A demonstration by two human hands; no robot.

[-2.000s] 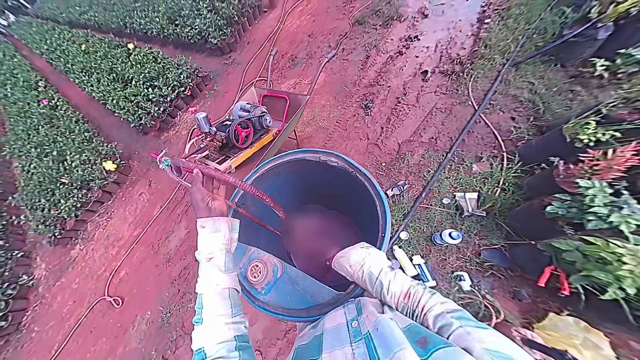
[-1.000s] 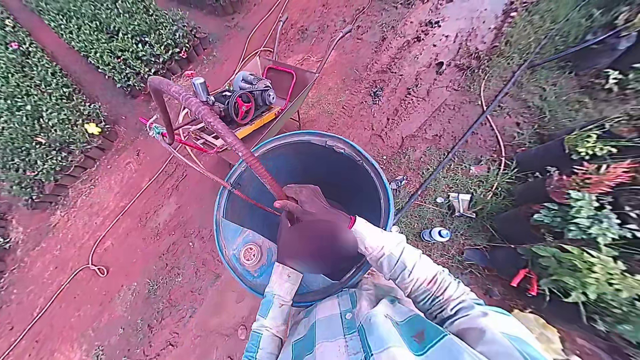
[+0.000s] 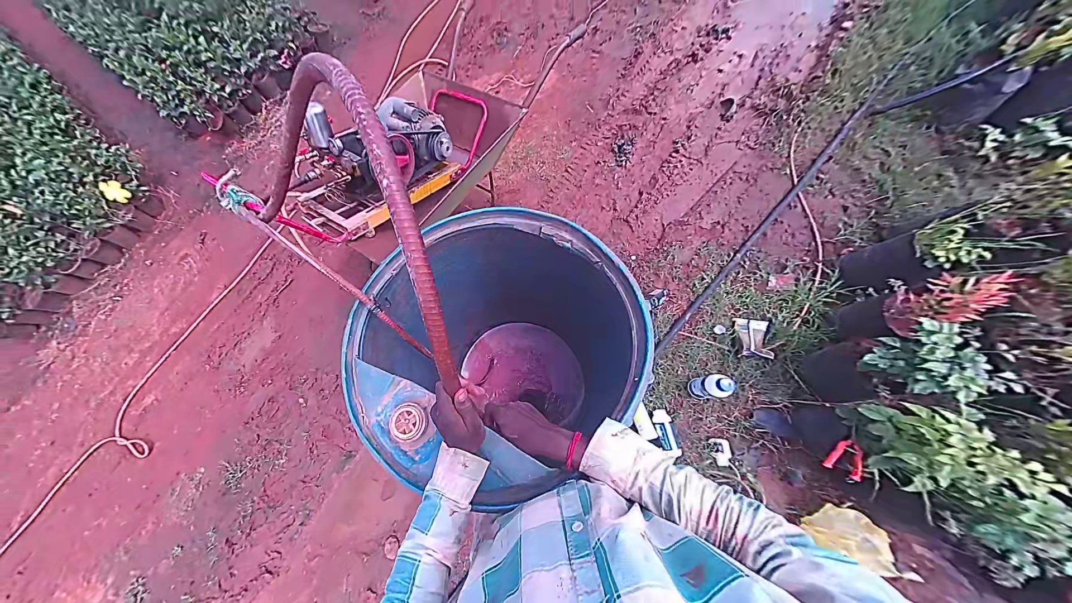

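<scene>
A thick ribbed hose (image 3: pixel 400 201) arches from the pump unit's side and comes down over the blue plastic drum (image 3: pixel 641 335). My left hand (image 3: pixel 458 419) is closed around its lower end above the drum's opening. My right hand (image 3: pixel 528 429), with a red band at the wrist, is right beside it; its fingertips are partly hidden, so what it grips is unclear. A thinner hose (image 3: pixel 360 293) also runs into the drum, passing behind the thick one. Liquid (image 3: pixel 523 364) lies at the drum's bottom. A round cap (image 3: pixel 409 421) sits on the remaining part of the drum's top.
A wheelbarrow (image 3: pixel 494 126) and an engine-driven pump (image 3: pixel 402 146) stand beyond the drum. Bottles (image 3: pixel 712 386) and a packet (image 3: pixel 752 337) lie on the ground at right, near a black pipe (image 3: pixel 779 209) and potted plants (image 3: pixel 946 368). A thin hose (image 3: pixel 180 343) crosses the soil at left.
My right hand has come up from inside the drum to beside my left. My left hand has moved from the hose at the drum's left side to its end over the opening. The thick hose now arches higher.
</scene>
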